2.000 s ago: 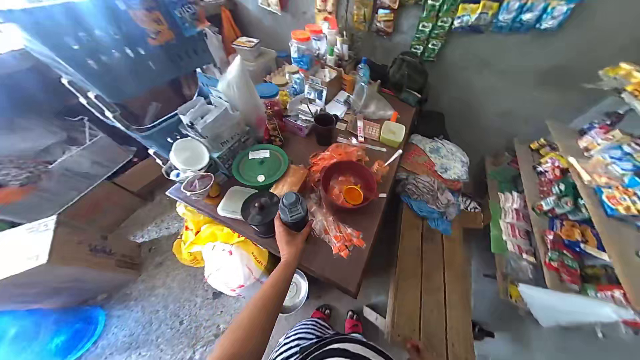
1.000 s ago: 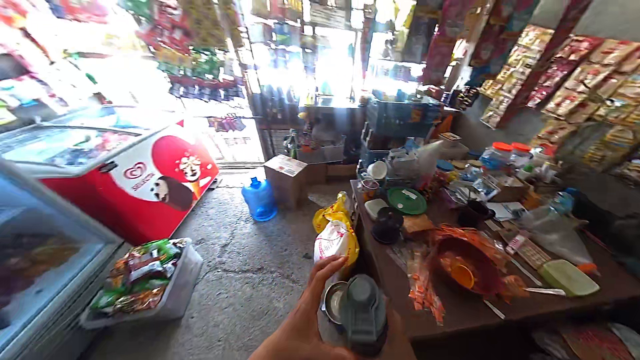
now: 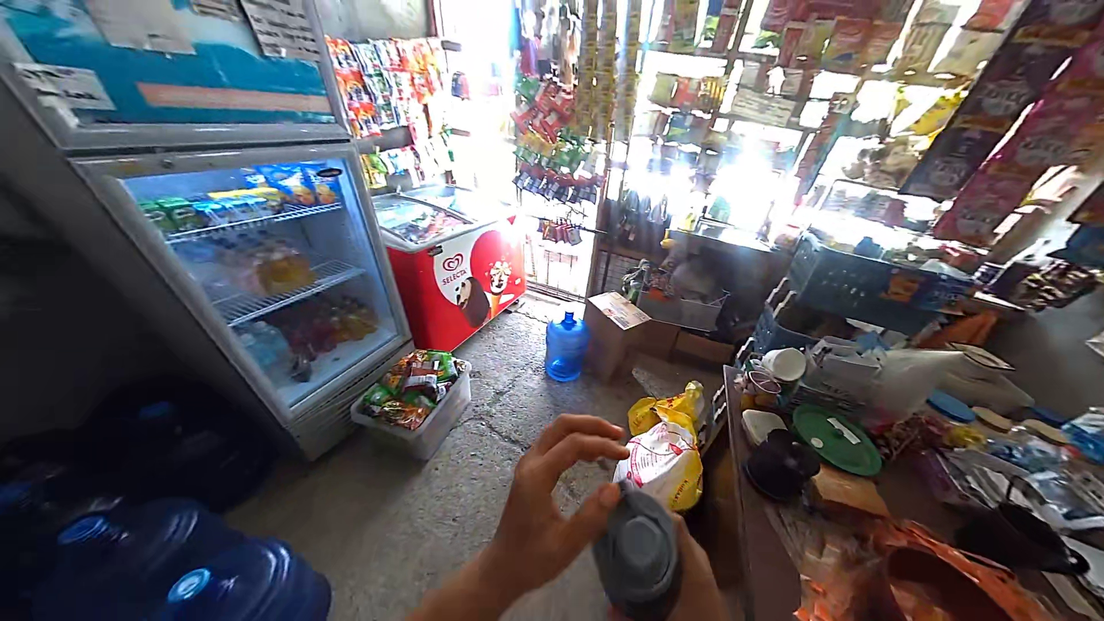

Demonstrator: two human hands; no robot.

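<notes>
Low in the middle of the head view, my right hand (image 3: 697, 573) is wrapped around a dark grey lidded bottle (image 3: 640, 552), mostly behind it. My left hand (image 3: 552, 509) is at the bottle's left side, fingers curved and spread, the thumb near the lid's edge. Whether the thumb touches the lid is unclear. Beyond the hands, a white and yellow plastic bag (image 3: 664, 461) stands on the floor beside the table. On the table lie a green round lid (image 3: 837, 438), a black container (image 3: 780, 466) and a dark red bowl (image 3: 940, 586).
The brown table (image 3: 759, 552) runs along my right. A glass-door fridge (image 3: 259, 276), a red chest freezer (image 3: 461, 276) and a plastic bin of packets (image 3: 423, 414) stand left. A blue water jug (image 3: 567, 347) and a cardboard box (image 3: 617, 332) are ahead; large jugs (image 3: 241, 578) stand lower left.
The view has swung far left from the table to the fridge side. The bottle, over the table two seconds ago, is now before me, and my left hand has drawn partly away from it.
</notes>
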